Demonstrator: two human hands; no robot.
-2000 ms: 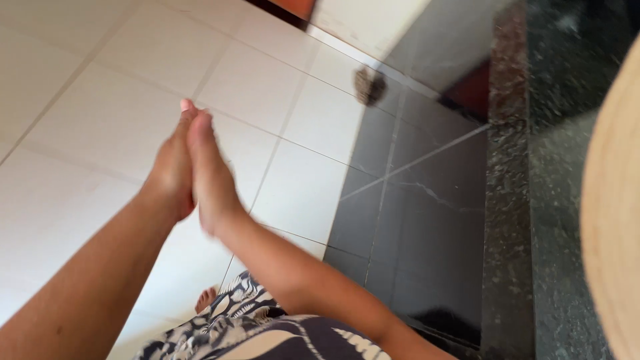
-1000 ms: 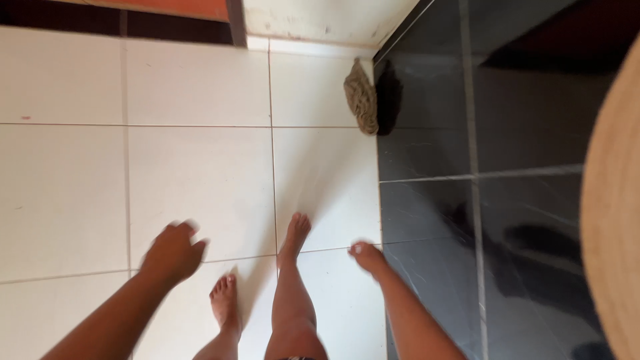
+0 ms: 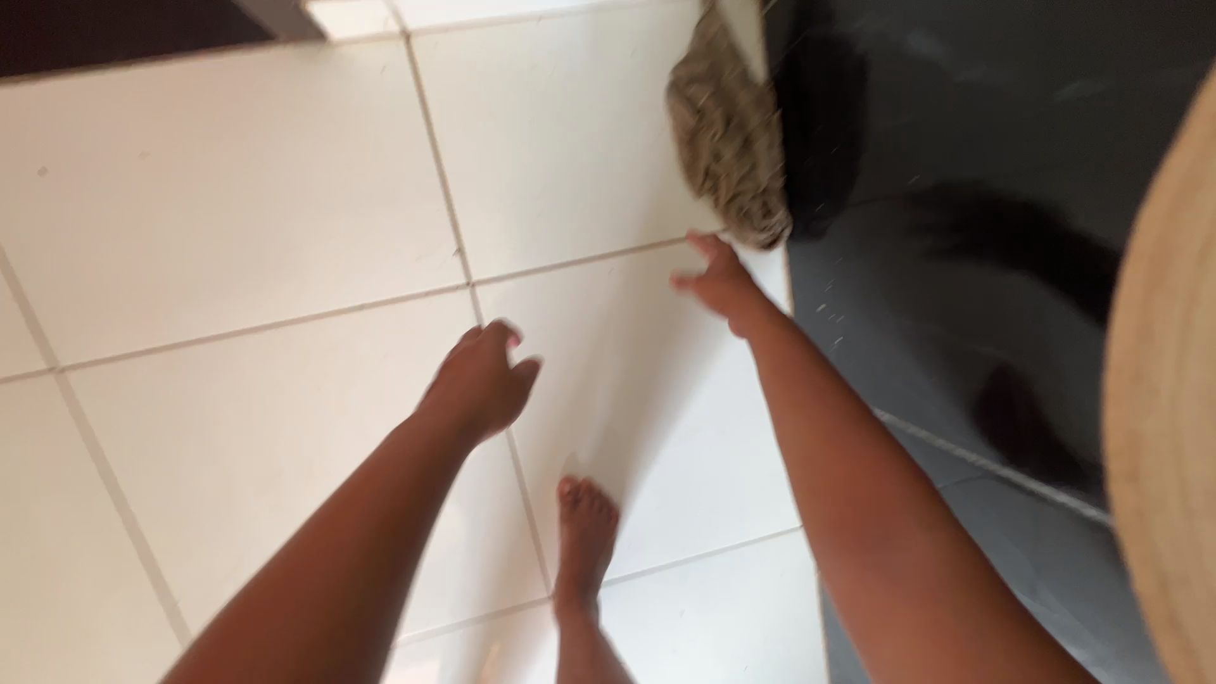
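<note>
A crumpled brown-grey cloth lies on the white tiled floor, against the foot of a glossy black tiled surface. My right hand is just below the cloth's lower end with fingers spread and nothing in it; whether a fingertip touches the cloth is not clear. My left hand hangs over the floor farther left, fingers loosely curled and thumb apart, holding nothing.
The black tiled surface rises along the right and reflects my arm. A pale tan rounded edge fills the far right. My bare foot stands on the floor below my hands. A dark object is at the top left.
My hands were pressed together two seconds ago and are now apart. Since one second ago, my right hand has come close to the cloth. The view has moved nearer the floor.
</note>
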